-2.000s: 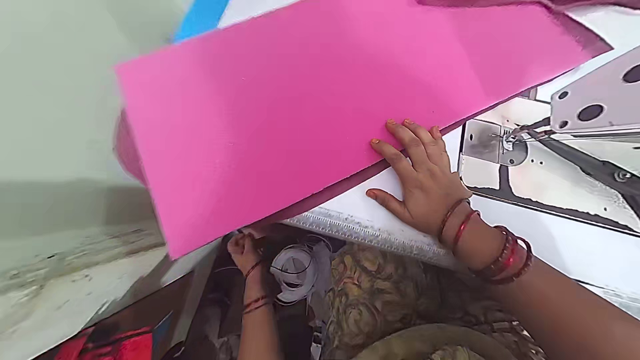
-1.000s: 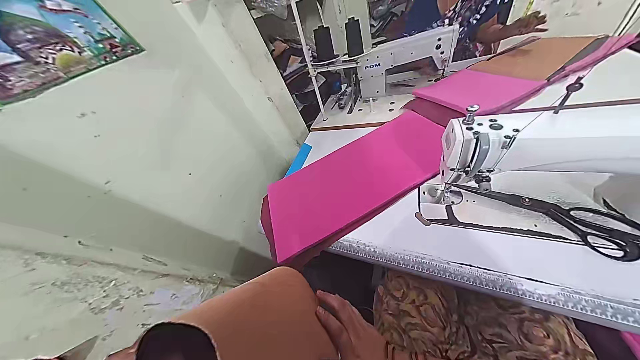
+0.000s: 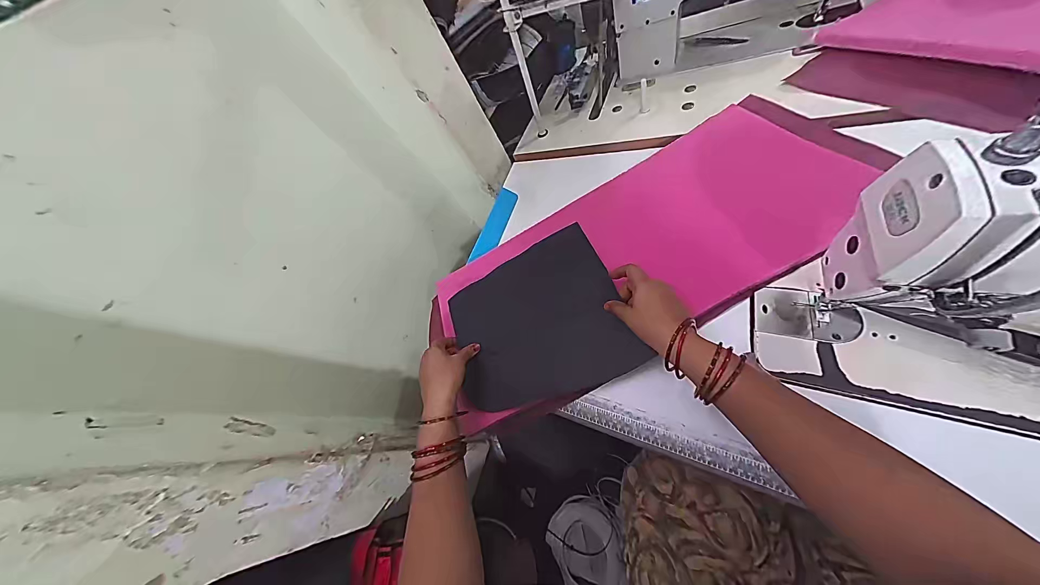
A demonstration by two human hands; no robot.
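Note:
A dark grey sheet, its material not certain, lies over the near left end of a long pink panel on the white table. My left hand pinches the sheet's left edge between thumb and fingers. At the sheet's right edge, my right hand grips it the same way, just above the pink panel. Darker maroon material shows beneath the pink panel along its edges. To the right of my right hand is the sewing machine head, with its needle area beside the panel.
A pale wall stands close on the left. A measuring tape strip runs along the table's near edge. A blue piece lies by the wall. Behind are another sewing machine and more pink panels.
The dark sheet now lies on the pink panel with both hands at its edges. One second ago a brown curled sheet was low in view with a hand on it.

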